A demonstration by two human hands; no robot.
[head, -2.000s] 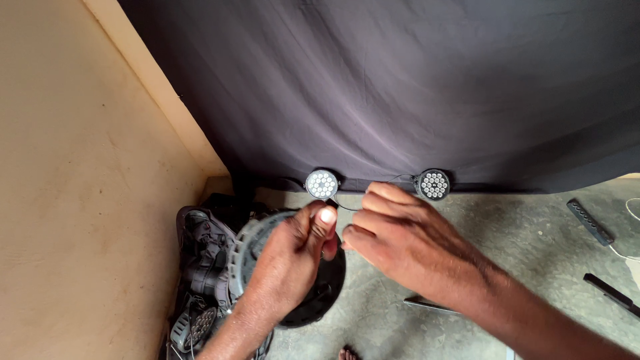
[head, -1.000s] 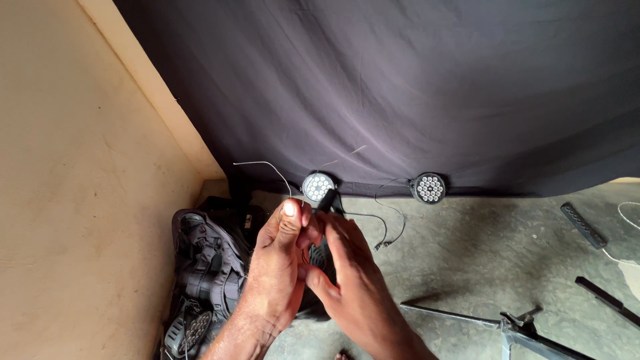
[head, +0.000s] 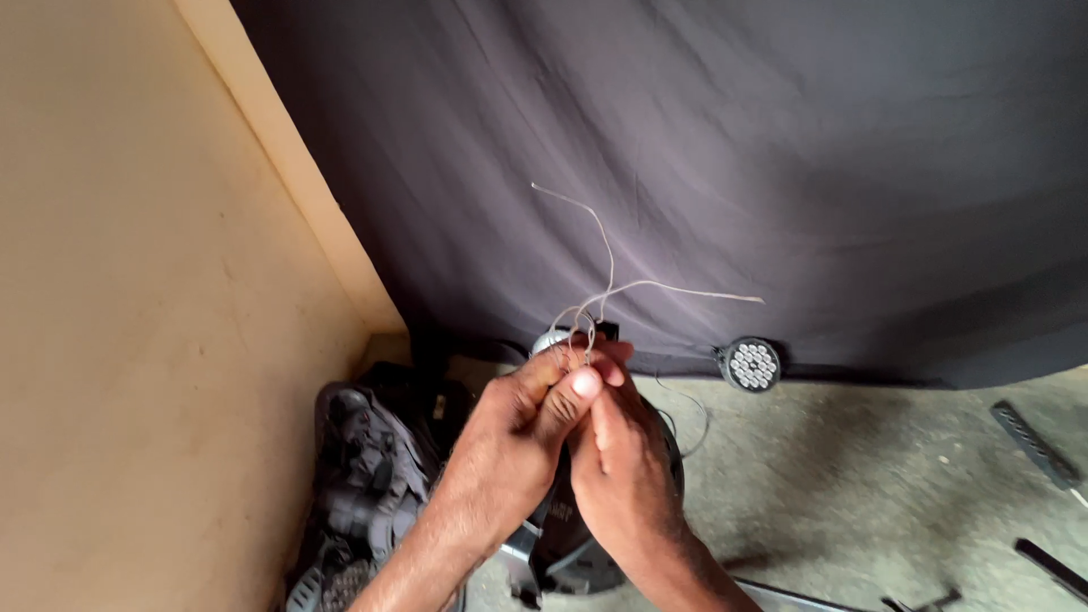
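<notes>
Thin pale wire (head: 650, 283) rises in loops from between my fingers, with one loose end pointing up left and another reaching right. My left hand (head: 531, 425) pinches the wire between thumb and forefinger. Close against it, my right hand (head: 625, 442) has its fingers curled at the same spot; they touch the wire's base, though my fingers hide most of the grip. A small black item (head: 607, 331) shows just behind my fingertips, partly covered. Below both hands is a dark round object (head: 586, 561), largely hidden by my wrists.
A black backpack (head: 374, 476) lies by the left wall. Behind hangs a dark cloth (head: 765, 153), with a round LED light (head: 753, 365) at its foot and another light (head: 552, 340) partly behind my hands. A power strip (head: 1033, 444) and a metal stand (head: 799, 595) lie on the concrete floor.
My hands were apart two seconds ago, with a dark cord between them; now they are together. More pale wire stands out above my fingers than one second ago.
</notes>
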